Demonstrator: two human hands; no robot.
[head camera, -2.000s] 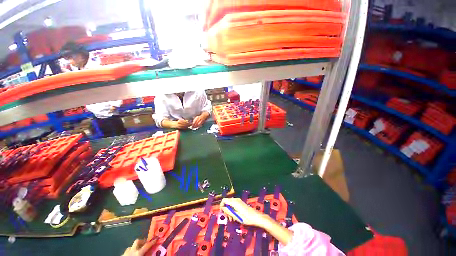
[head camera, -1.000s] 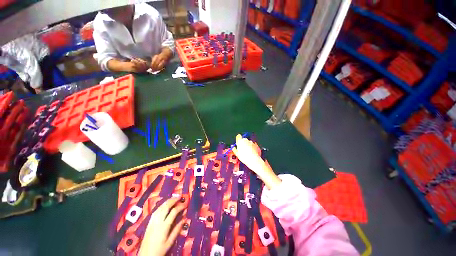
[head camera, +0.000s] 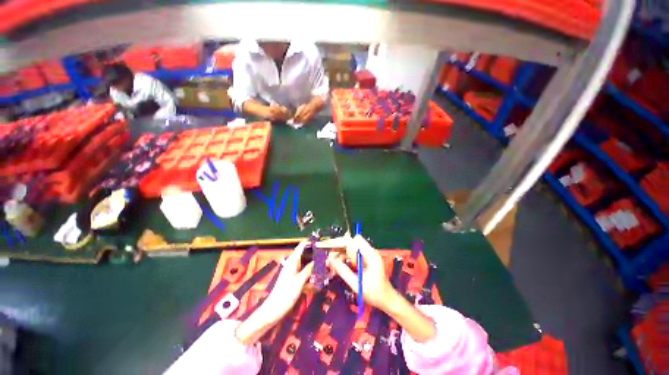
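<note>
A wristwatch with a dark purple strap (head camera: 320, 268) is held upright between my hands over the far part of the tray. My left hand (head camera: 284, 287) grips it from the left. My right hand (head camera: 367, 275) holds a bright blue stick (head camera: 359, 265), which stands nearly upright, and its fingertips are at the watch. The watch head is mostly hidden by my fingers. Below, more watches (head camera: 291, 348) lie in slanted rows on the orange-red tray (head camera: 222, 266).
Beyond the tray are a white cup (head camera: 223, 192) with blue sticks, a white bottle (head camera: 180, 209) and loose blue sticks (head camera: 284, 203). An empty tray (head camera: 253, 143) lies behind. A metal post (head camera: 506, 157) stands right. An overhead shelf (head camera: 308, 23) crosses above. A person (head camera: 282, 80) sits opposite.
My left hand has risen from the tray and now holds a watch. My right hand has come beside it, with the blue stick now nearly upright. The camera view has shifted.
</note>
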